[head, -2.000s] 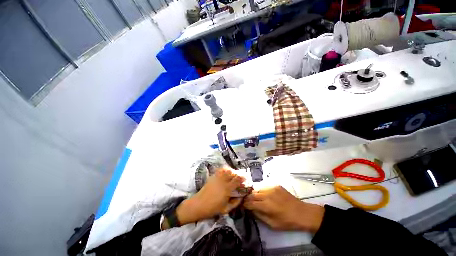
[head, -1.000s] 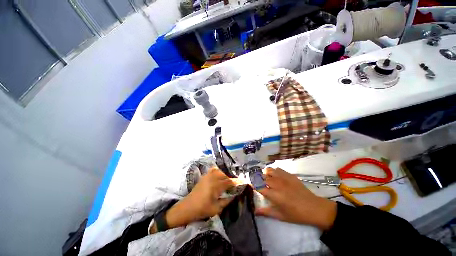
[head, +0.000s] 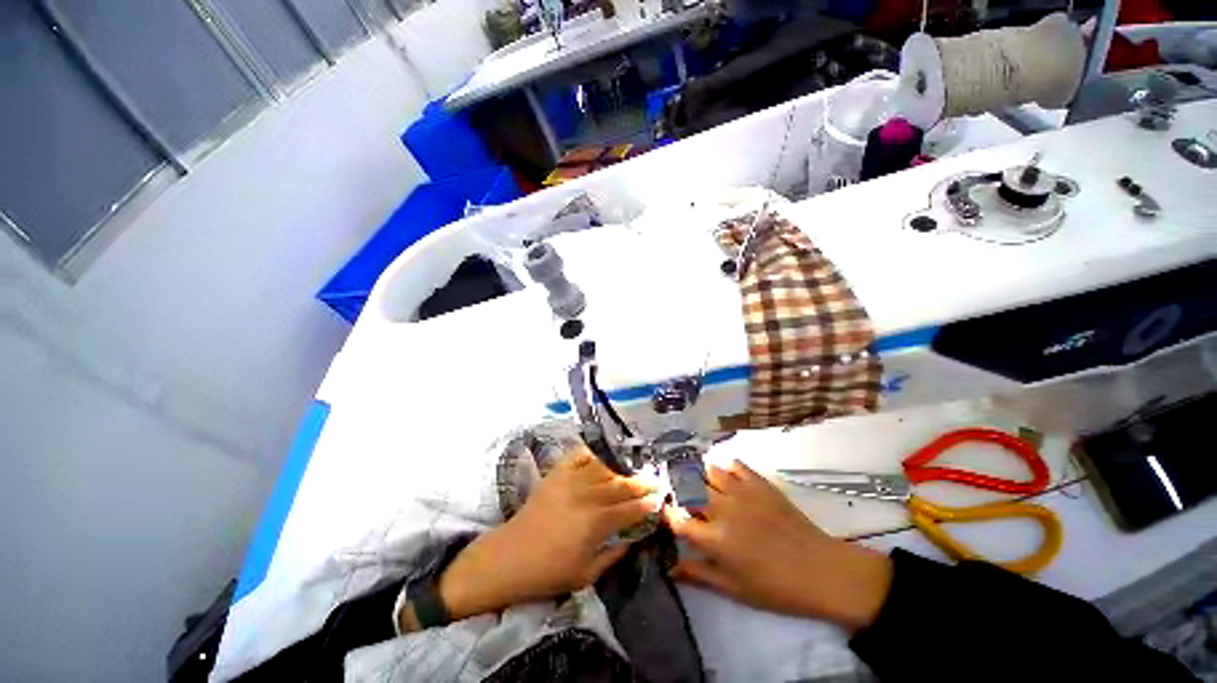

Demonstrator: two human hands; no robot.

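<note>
A bunched garment piece [head: 400,540], whitish-grey with quilt-like lines and dark parts, lies left of and below the needle area. A dark strip [head: 651,607] hangs from it between my hands. My left hand [head: 554,527] presses on the cloth left of the presser foot [head: 686,478], fingertips close to it. My right hand [head: 761,540] lies just right of the foot, fingertips at the cloth edge; its exact hold is hidden. The needle point is lost in the lamp glare. The white sewing machine [head: 641,294] stands over the work.
Shears [head: 981,460] with red and orange-yellow loops lie right of my right hand, blades toward it. A smartphone [head: 1154,460] lies farther right. A checked scrap [head: 807,320] hangs on the machine head. A thread cone [head: 1008,70] and blue crates [head: 421,240] are behind.
My right hand moved from below the presser foot to its right side, then slightly down. My left hand stays on the cloth. The dark strip shifted a little. The camera view turned slightly.
</note>
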